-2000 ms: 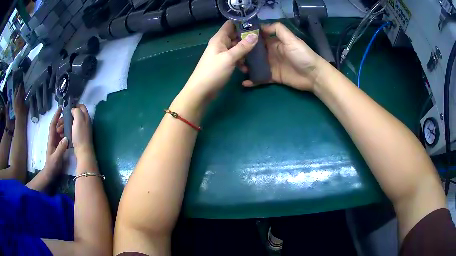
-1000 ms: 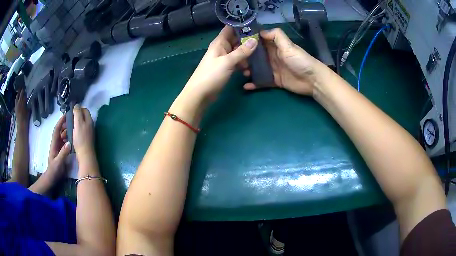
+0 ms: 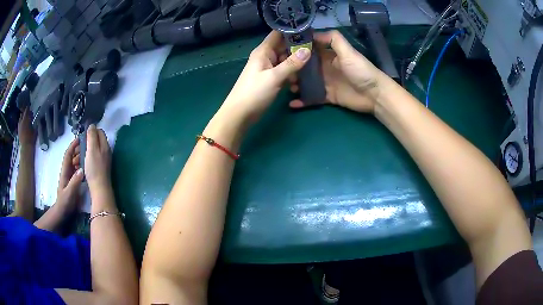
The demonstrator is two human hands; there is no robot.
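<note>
A dark-grey blower unit is held upright over the far part of the green mat, its round spoked head at the top edge of the view. A yellow label shows on its upper handle. My left hand grips the handle from the left, thumb beside the label. My right hand is around the handle's right side, its fingers partly hidden behind it. Both hands are bare.
The green mat lies below. A grey unit lies right of my hands, near a blue tube and a pressure gauge. Grey units line the far edge. At left, another person's hands hold a similar unit.
The held unit has shifted slightly, and its head shows a little lower than two seconds ago. Both my hands keep their hold.
</note>
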